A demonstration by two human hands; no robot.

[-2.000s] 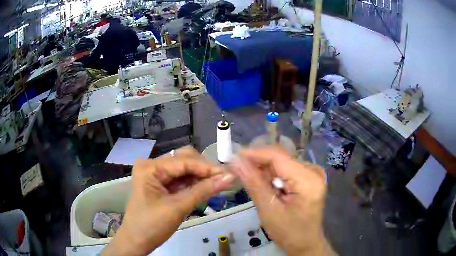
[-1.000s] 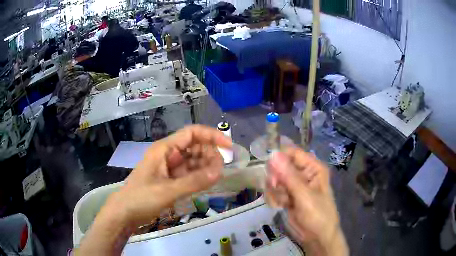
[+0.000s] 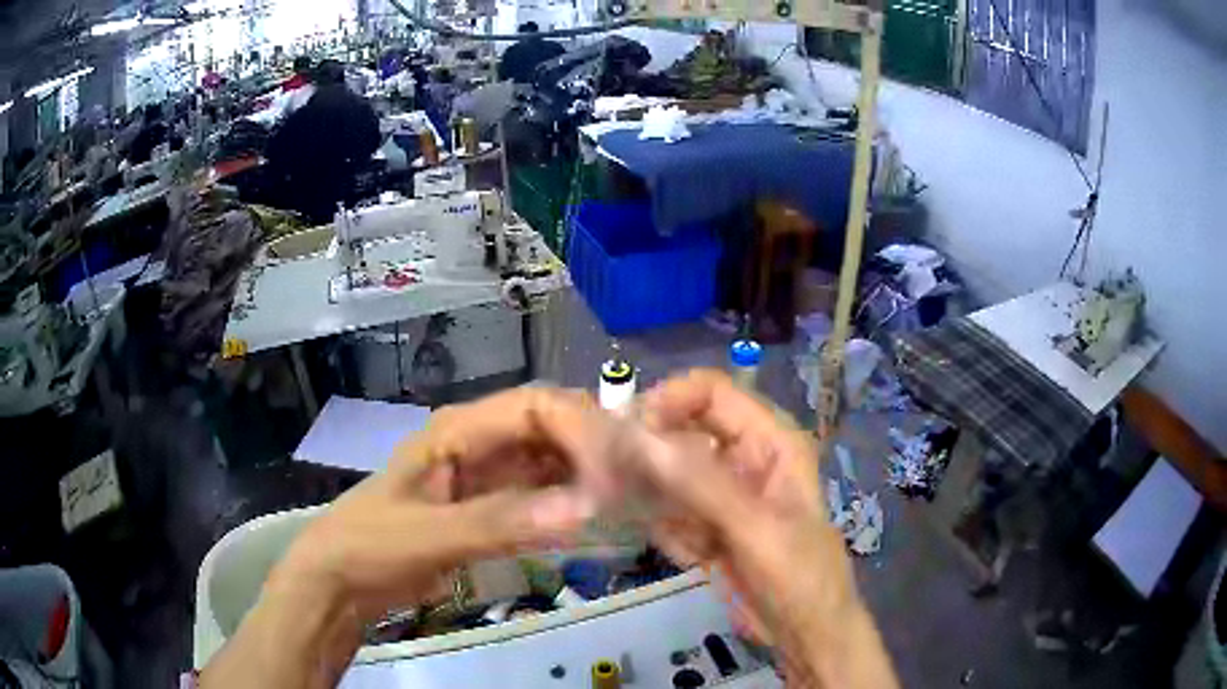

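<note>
My left hand (image 3: 458, 498) and my right hand (image 3: 740, 485) are raised together in front of me, fingertips meeting near the middle of the view. Both are blurred, and no thread or other item can be made out between the fingers. Behind them stands a white thread cone (image 3: 616, 386) with a black and yellow top, its lower part hidden by my hands. To its right the blue top of another cone (image 3: 746, 355) shows above my right hand.
Below my hands are a cream bin (image 3: 229, 572) holding mixed scraps and a white machine table with a yellow-topped spool (image 3: 606, 673). Ahead stand a sewing machine (image 3: 417, 236), a blue crate (image 3: 643, 276) and a pale upright pole (image 3: 856, 229). A dark-clothed person (image 3: 326, 141) is at back left.
My hands were together, then moved apart, and now meet again. The small white item seen at my right hand earliest no longer shows. The view has tilted up slightly.
</note>
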